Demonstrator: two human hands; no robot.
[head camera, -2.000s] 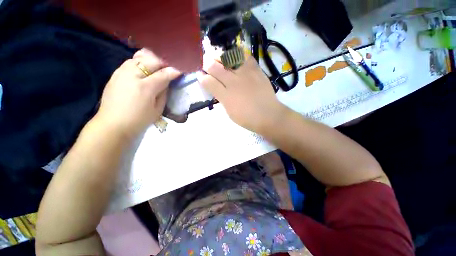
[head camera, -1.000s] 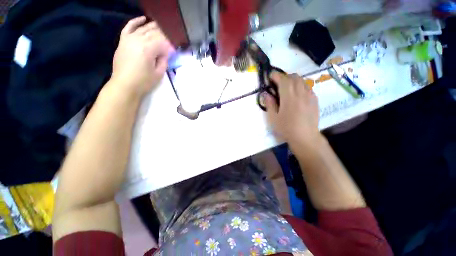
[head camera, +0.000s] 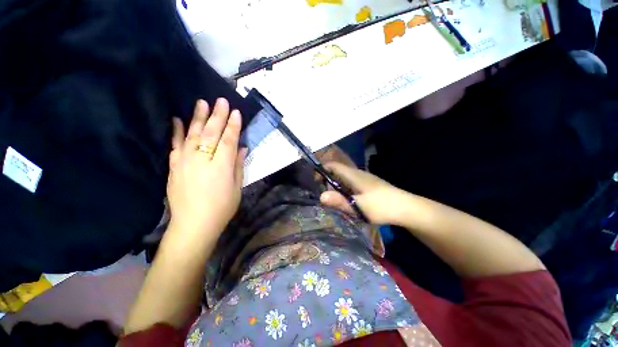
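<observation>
The black garment body (head camera: 88, 135) covers the left of the table, with a white label (head camera: 22, 169) on it. My left hand (head camera: 207, 159) lies flat on the cloth, palm down, fingers slightly apart. A grey-blue strip (head camera: 263, 130) sticks out at the cloth's right edge beside my fingers. My right hand (head camera: 359, 193) holds the black tailor's shears (head camera: 301, 146) by the handles at the table's front edge. Their blades reach up-left to the end of the grey-blue strip; whether they are fully closed is hard to tell.
The white table (head camera: 305, 88) has worn orange patches (head camera: 394, 30). Green snips (head camera: 447, 34) and a thin blue stick (head camera: 461, 39) lie at the upper right. Dark cloth (head camera: 474, 142) lies right of the table. The flower-printed apron (head camera: 305, 291) is below.
The right hand has taken the shears from the table and brought them to the cloth. The left hand has moved down onto the garment, which now reaches further right. The view has shifted; the machine is out of sight.
</observation>
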